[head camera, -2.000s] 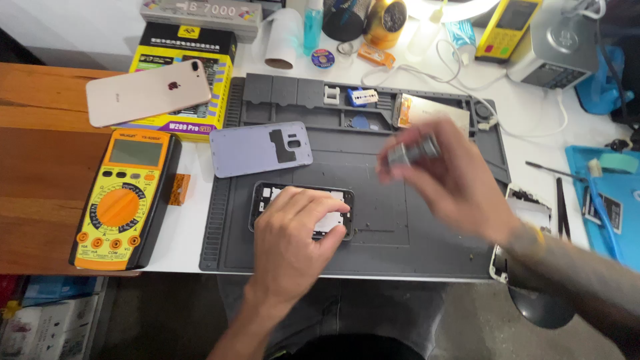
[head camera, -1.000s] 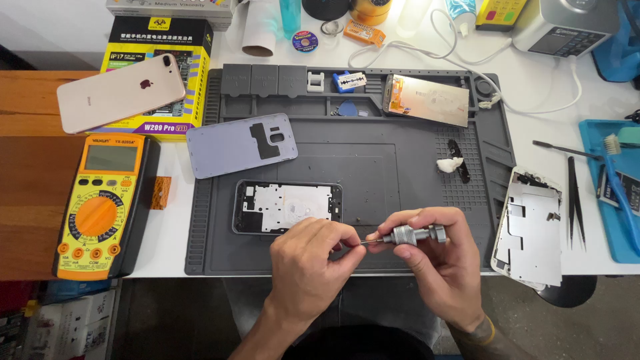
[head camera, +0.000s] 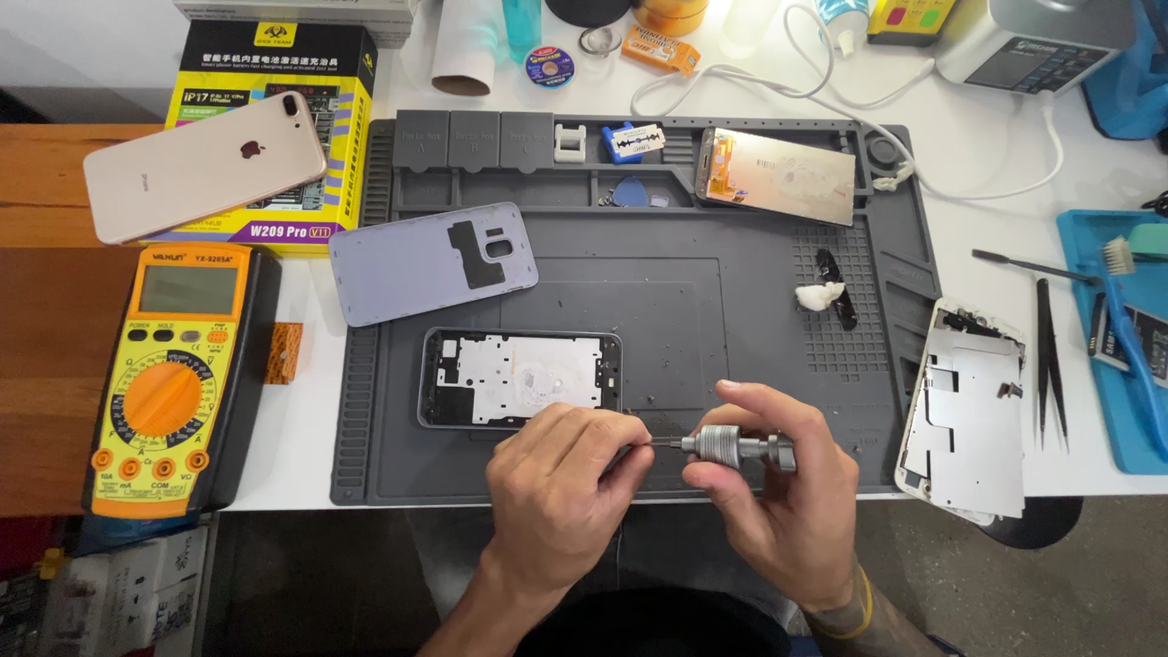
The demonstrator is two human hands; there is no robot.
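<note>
My right hand (head camera: pixel 785 493) holds a silver precision screwdriver (head camera: pixel 716 446) with a ribbed metal handle, its shaft pointing left. The fingertips of my left hand (head camera: pixel 570 484) pinch the shaft's tip; whether they also hold something small is hidden. Just beyond my left hand, an opened phone frame (head camera: pixel 538 370) with a pale metal plate lies on the grey repair mat (head camera: pixel 766 365). A lilac phone back cover (head camera: pixel 415 265) rests behind it. Tiny dark bits are scattered on the mat near the frame.
A yellow multimeter (head camera: pixel 164 383) and a rose-gold phone (head camera: pixel 205 169) on a box are at left. A detached display (head camera: pixel 780 173) and a blade (head camera: pixel 639 140) lie on the mat's tray. At right are a disassembled phone (head camera: pixel 967 411), tweezers (head camera: pixel 1049 365) and a blue tray (head camera: pixel 1095 365).
Two seconds ago my left hand was on the phone frame and my right was raised with the screwdriver. Both hands have since come together in front of the frame, left fingertips at the screwdriver's tip.
</note>
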